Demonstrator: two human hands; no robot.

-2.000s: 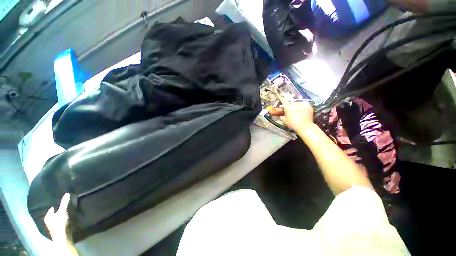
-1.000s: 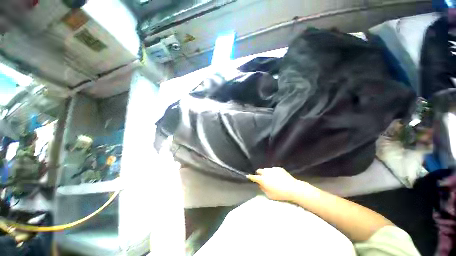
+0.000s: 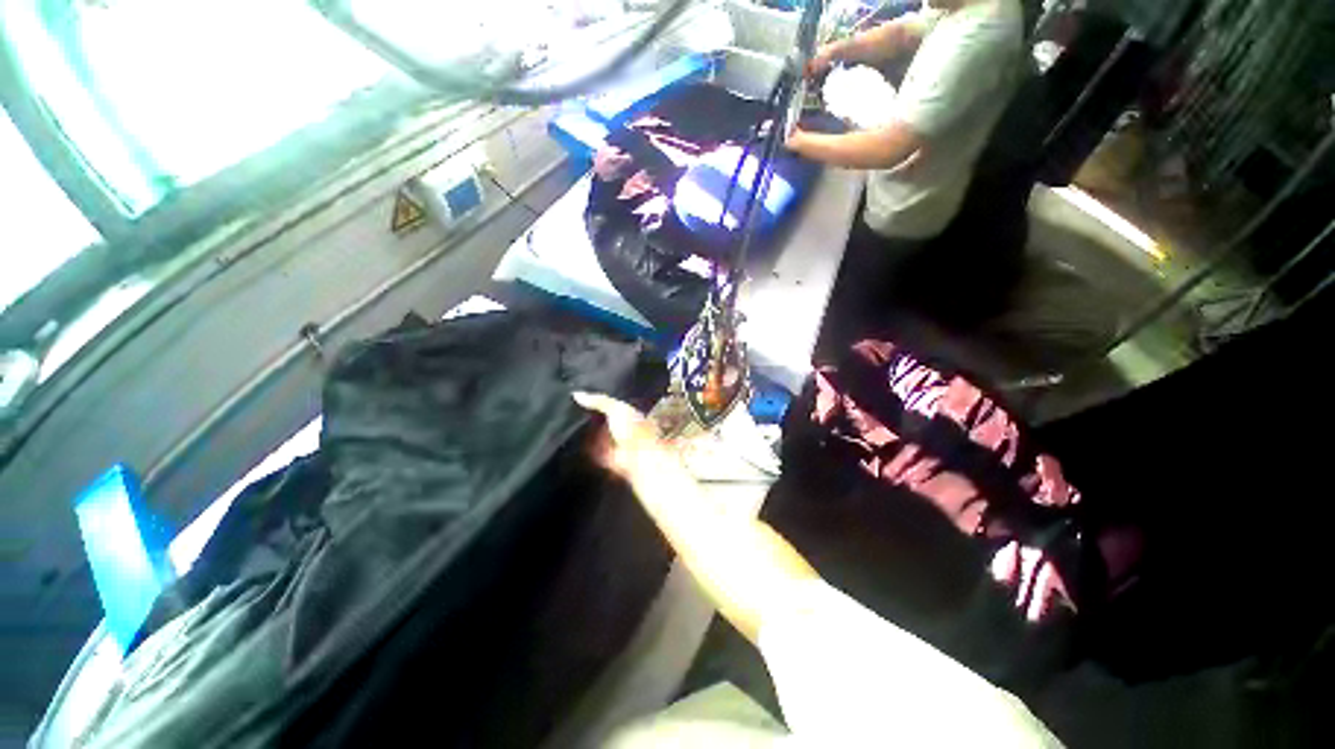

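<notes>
A black garment (image 3: pixel 439 483) lies spread over the white-covered table, with loose folds toward the lower left. My right hand (image 3: pixel 615 436) is at the garment's right end, its fingers on the cloth; part of the hand is hard to make out. My left hand is not in view. The steam iron (image 3: pixel 718 373), with its orange-brown handle, stands on the iron rest (image 3: pixel 739 451) just right of the garment, apart from my hand. Dark hoses run up from it. The board is hidden under the cloth.
A pink-and-black patterned garment (image 3: pixel 966 476) hangs at right. A blue upright block (image 3: pixel 123 549) stands at the table's back left. Beyond the iron, another person (image 3: pixel 944 132) works at a table with dark and pink cloth. A grey wall with a pipe runs along the left.
The view has swung right. My right hand has moved from the garment's front edge to its right end. The other person and the iron have come into view since one second ago.
</notes>
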